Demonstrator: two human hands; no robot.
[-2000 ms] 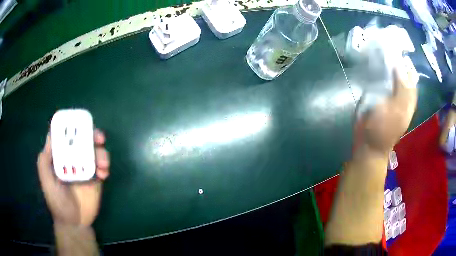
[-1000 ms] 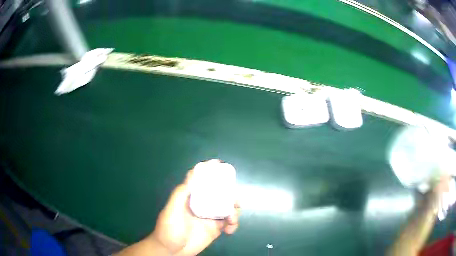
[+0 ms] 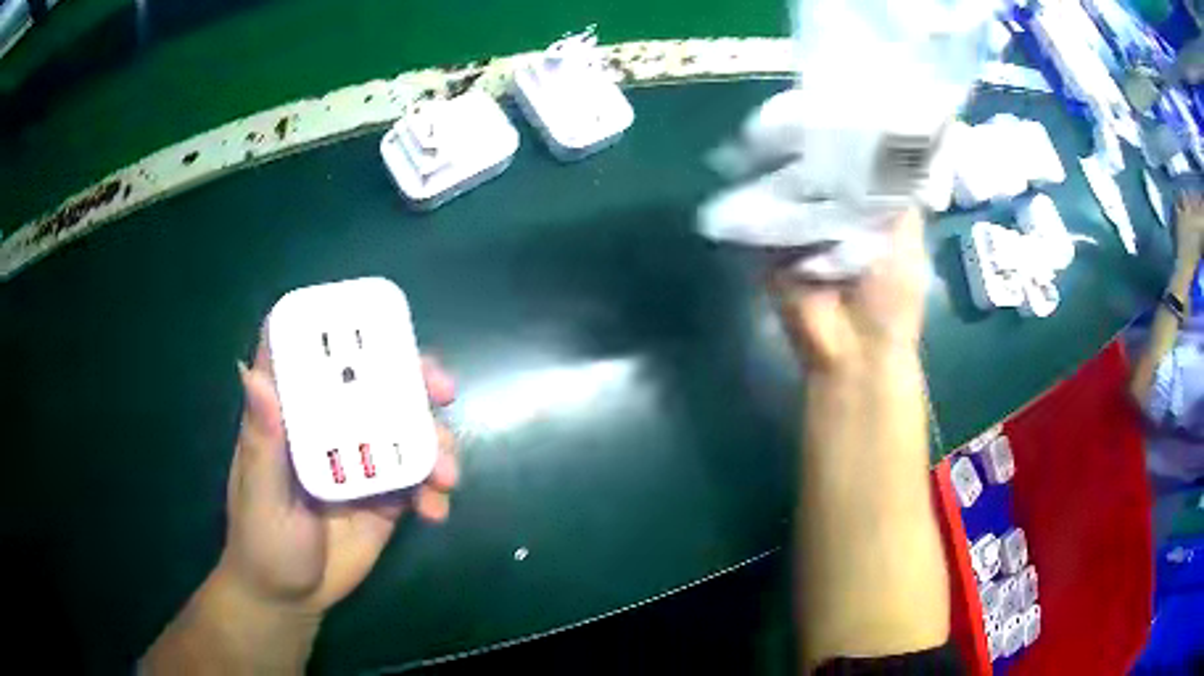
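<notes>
My left hand (image 3: 317,528) holds a white travel adapter (image 3: 351,403) from below, with its slots and row of three small ports facing up. My right hand (image 3: 852,310) grips a crumpled white wiping cloth (image 3: 792,198), raised over the right part of the table. A pale translucent thing with a dark mark (image 3: 904,161) is with the cloth; it looks like the solvent bottle, but blur hides its outline and how it is held.
Two white adapters (image 3: 456,152) lie by the worn pale conveyor edge (image 3: 238,139). More white adapters (image 3: 1017,258) lie on the right. A small pale ring (image 3: 520,555) lies near the front edge. A red bin (image 3: 1083,515) holds small white parts. Another person's arm (image 3: 1169,310) is far right.
The view has swung back to the right. The adapter in my left hand now shows its outlet face clearly. My right hand has moved inward and lifted the cloth over the table.
</notes>
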